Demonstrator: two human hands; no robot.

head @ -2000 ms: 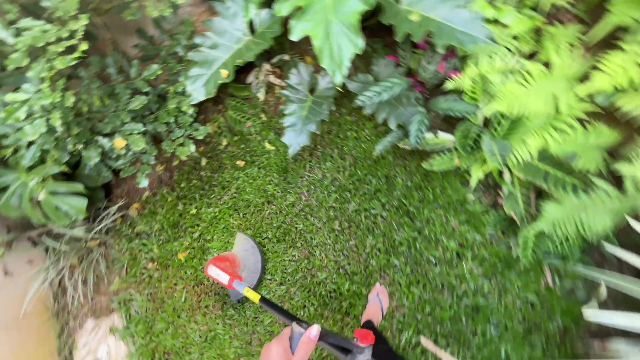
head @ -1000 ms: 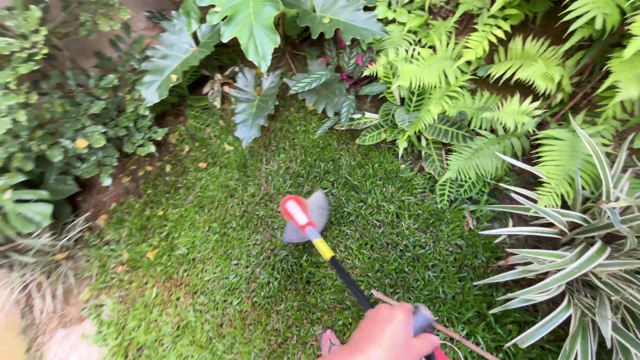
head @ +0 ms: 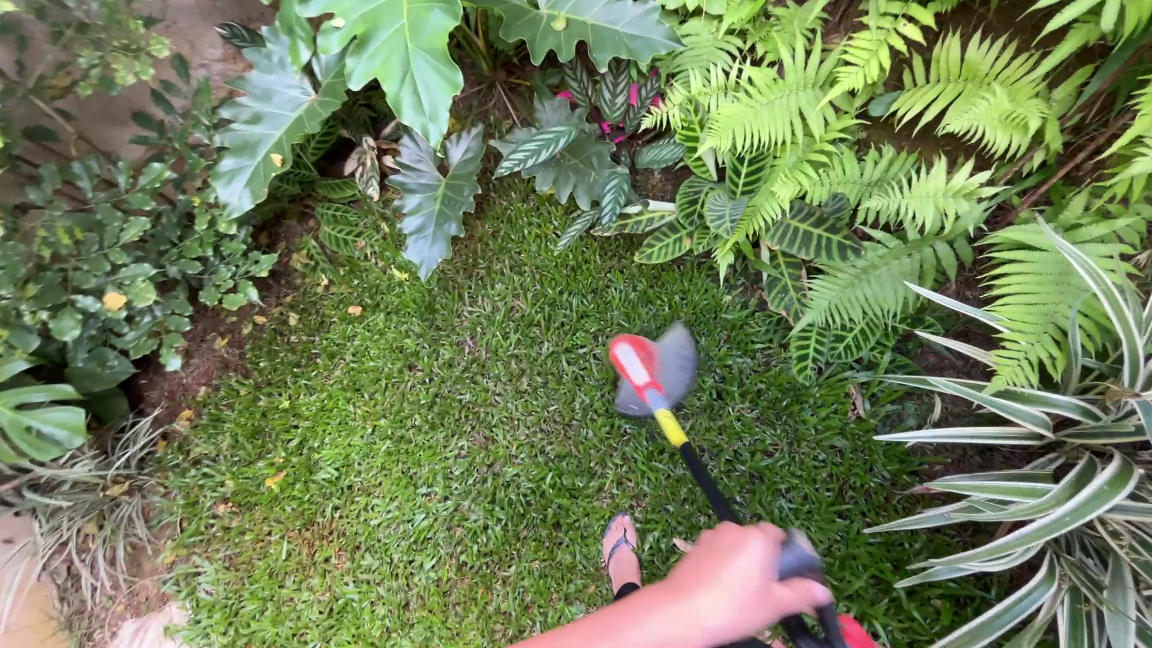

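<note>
My left hand (head: 742,580) is closed around the dark front handle (head: 799,558) of a string trimmer, with the forearm entering from the bottom edge. The black shaft (head: 706,481) slants up and left, through a yellow band (head: 670,427), to the red and white trimmer head (head: 635,362). Beside the head is a grey guard (head: 677,362), blurred, over the lawn (head: 432,432). A red part of the tool shows at the bottom edge. My right hand is out of view.
A foot in a flip-flop (head: 621,549) stands on the grass. Ferns (head: 774,117) and a striped-leaf plant (head: 1035,504) border the right. Large lobed leaves (head: 400,54) overhang the far edge, a leafy shrub (head: 117,243) the left. Pale stone (head: 22,576) lies lower left.
Across the lawn, the trimmer head has moved right and farther out, closer to the ferns. My left hand has moved right with the handle still in its grip. The view has shifted.
</note>
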